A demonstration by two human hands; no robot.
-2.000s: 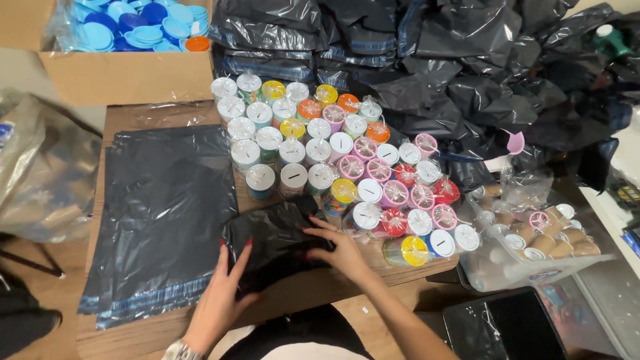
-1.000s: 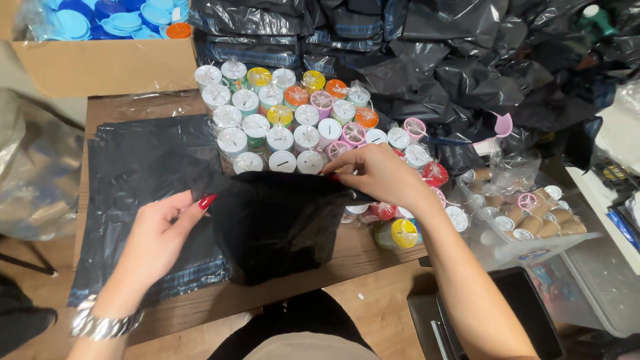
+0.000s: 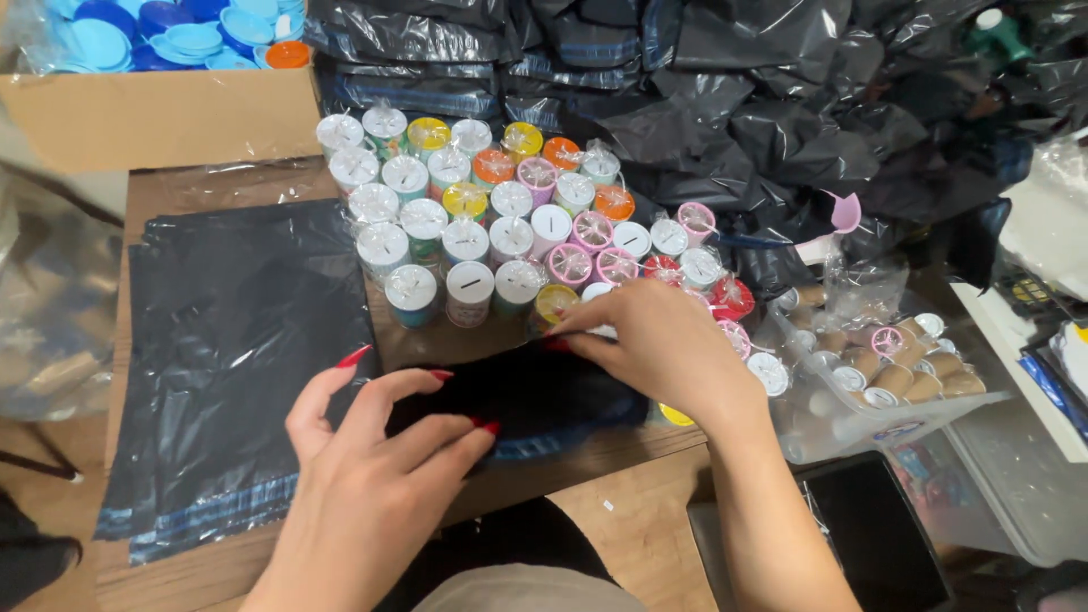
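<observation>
A black plastic mailer bag lies at the table's front edge, its blue-marked edge toward me and its mouth apparently spread. My right hand pinches the bag's far edge beside the canisters. My left hand rests on the bag's left side with fingers spread; whether it grips the plastic cannot be told. Behind the bag stand rows of small canisters with slotted white, yellow, orange, pink and red lids, many wrapped in clear film. On the left a stack of flat black mailer bags lies on the table.
A cardboard box of blue lids stands at the back left. Black plastic packages are heaped behind the canisters. A clear plastic bin with cardboard tubes is at the right, above a black tray-like object. A clear bag hangs left.
One second ago the bag hung upright between my hands; now it lies lower, with its opening toward me. My left hand has moved right onto it. The view has shifted somewhat.
</observation>
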